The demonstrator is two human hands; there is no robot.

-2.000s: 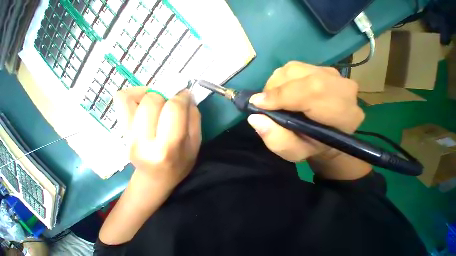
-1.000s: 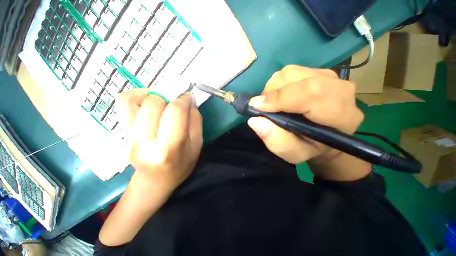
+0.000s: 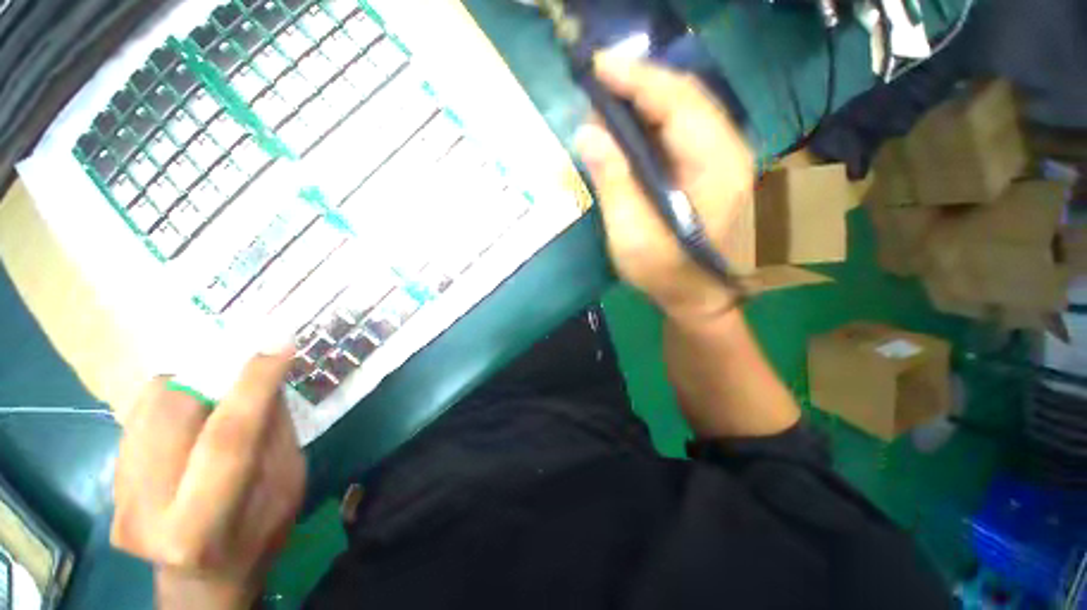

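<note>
The PCB panels [image 3: 340, 352] lie on a white backing sheet [image 3: 501, 143] over a tan cardboard carrier sheet [image 3: 42, 256]; their middle is washed out in glare. My left hand [image 3: 215, 477] is at the near left edge of the sheet, fingers curled, with a small green band at a finger. The solder wire [image 3: 60, 411] runs from the left edge to this hand. My right hand [image 3: 679, 167] holds the soldering iron [image 3: 650, 161] up beyond the sheet's right side. The iron's front end is blurred at the top edge.
A dark green mat [image 3: 477, 280] lies under the sheets. Part of another stack [image 3: 30, 554] shows at the lower left. A dark slab is behind my right hand. Cables are at the top right. Open cardboard boxes [image 3: 882, 375] stand on the green floor at right.
The view has shifted. My right hand has lifted the iron away from the panels, toward the top. My left hand has moved down and left, uncovering boards at the near edge.
</note>
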